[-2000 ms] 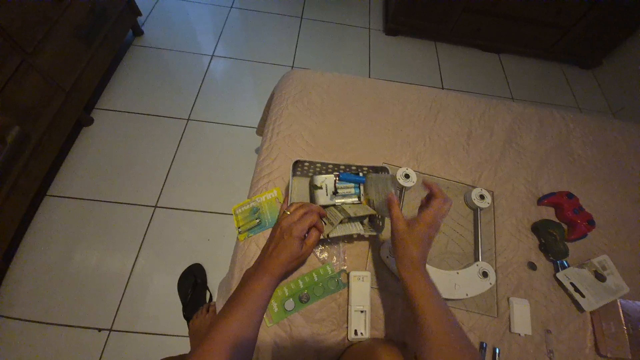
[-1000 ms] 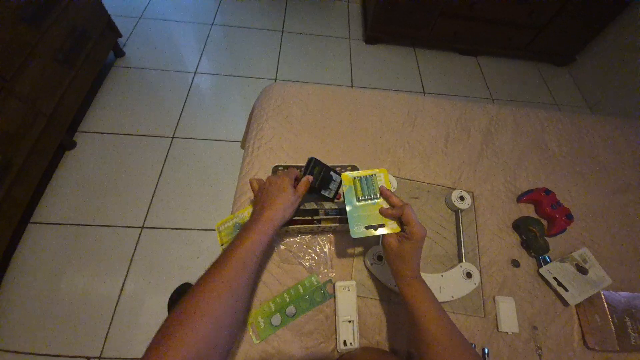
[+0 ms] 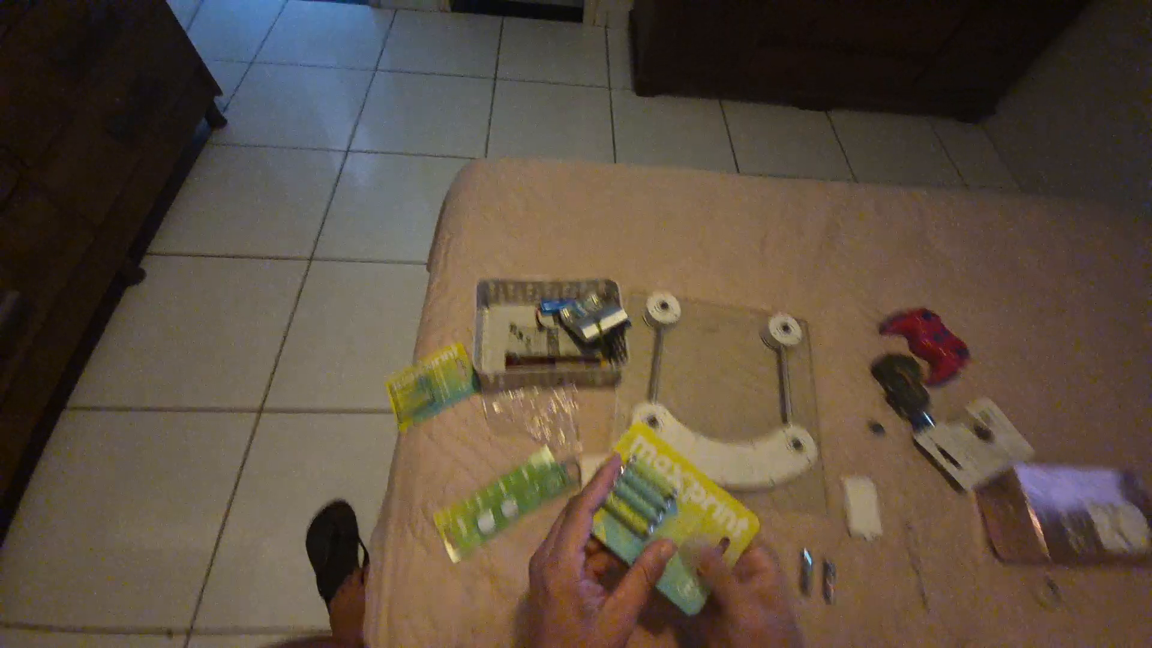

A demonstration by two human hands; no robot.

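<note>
A Maxprint blister pack of batteries (image 3: 675, 513), yellow and teal with several cells under its plastic, is gripped in my left hand (image 3: 598, 571), thumb across its front. My right hand (image 3: 742, 589) is blurred at the pack's lower right edge; its hold on the pack is hard to tell. Ahead of both hands lies an upturned glass bathroom scale (image 3: 720, 360) with a white curved base. To its left stands a perforated basket (image 3: 549, 382) with a blue item and other small things inside. A green button-cell card (image 3: 508, 504) lies left of my hands.
Another battery pack (image 3: 432, 385) rests at the bed's left edge. On the right are a red game controller (image 3: 940, 346), a dark object (image 3: 900, 382), opened white packaging (image 3: 976, 445), a shiny box (image 3: 1062, 517), a white cover (image 3: 862, 507) and two loose batteries (image 3: 817, 574).
The battery pack has come down from beside the basket toward me, and both hands are now at it. The black item my left hand held one second ago is no longer in that hand.
</note>
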